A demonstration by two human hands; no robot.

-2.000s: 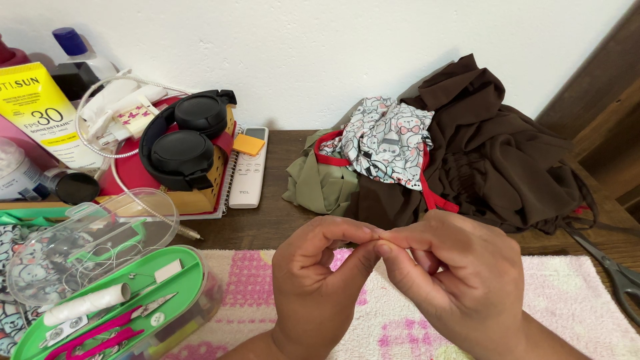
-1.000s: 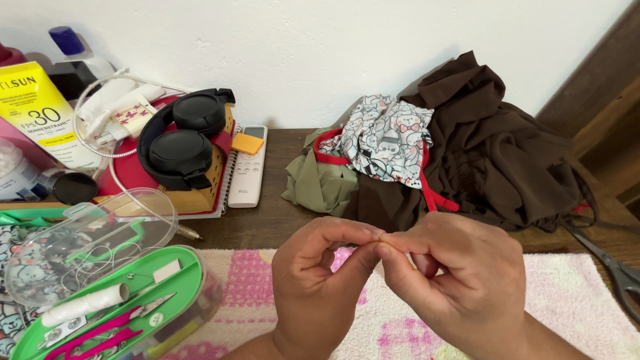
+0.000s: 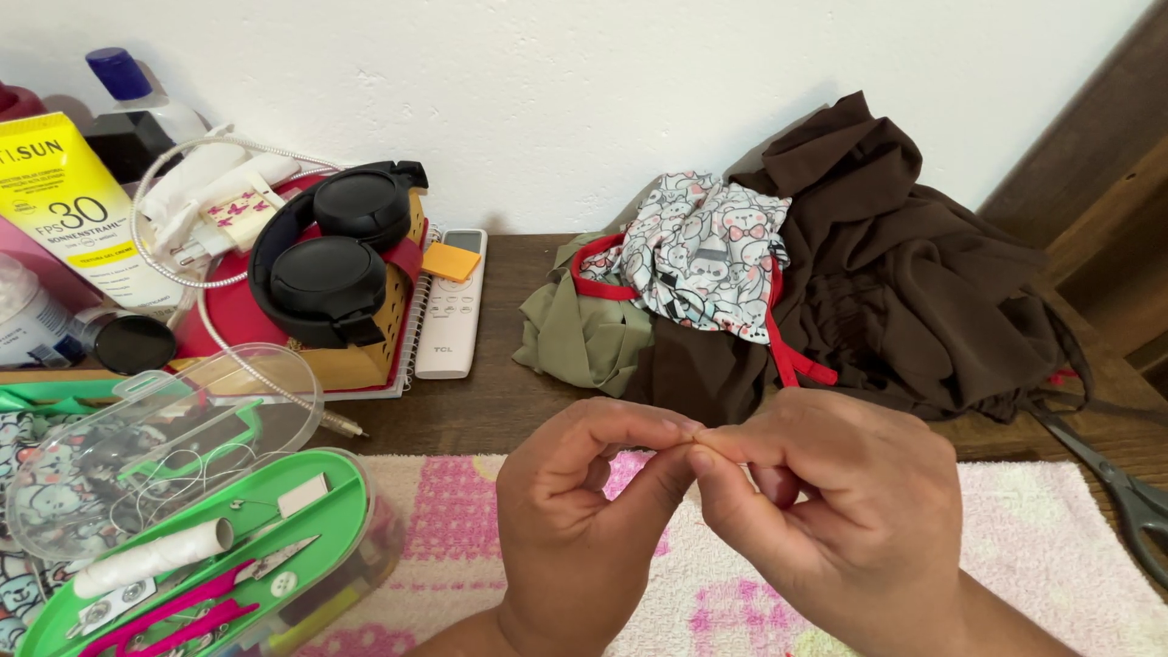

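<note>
My left hand [image 3: 593, 511] and my right hand [image 3: 835, 511] meet over a pink and white towel [image 3: 452, 520], thumbs and forefingers pinched tip to tip. Whatever lies between the fingertips is too small or too hidden to make out. At the lower left an open sewing box with a green tray [image 3: 342, 484] holds a spool of white thread [image 3: 155, 557], small pink-handled scissors [image 3: 173, 607] and a white button [image 3: 284, 584]. Beyond my hands lie a printed cloth with red trim [image 3: 707, 255], olive fabric [image 3: 584, 328] and a heap of dark brown fabric [image 3: 912, 283].
Black headphones [image 3: 328, 274] rest on a box at the left, near a white remote control [image 3: 452, 319] with an orange piece on it. A yellow sunscreen package [image 3: 78, 210] and bottles stand farther left. Dark-handled scissors [image 3: 1131, 502] lie at the right edge. A white wall [image 3: 566, 100] rises behind.
</note>
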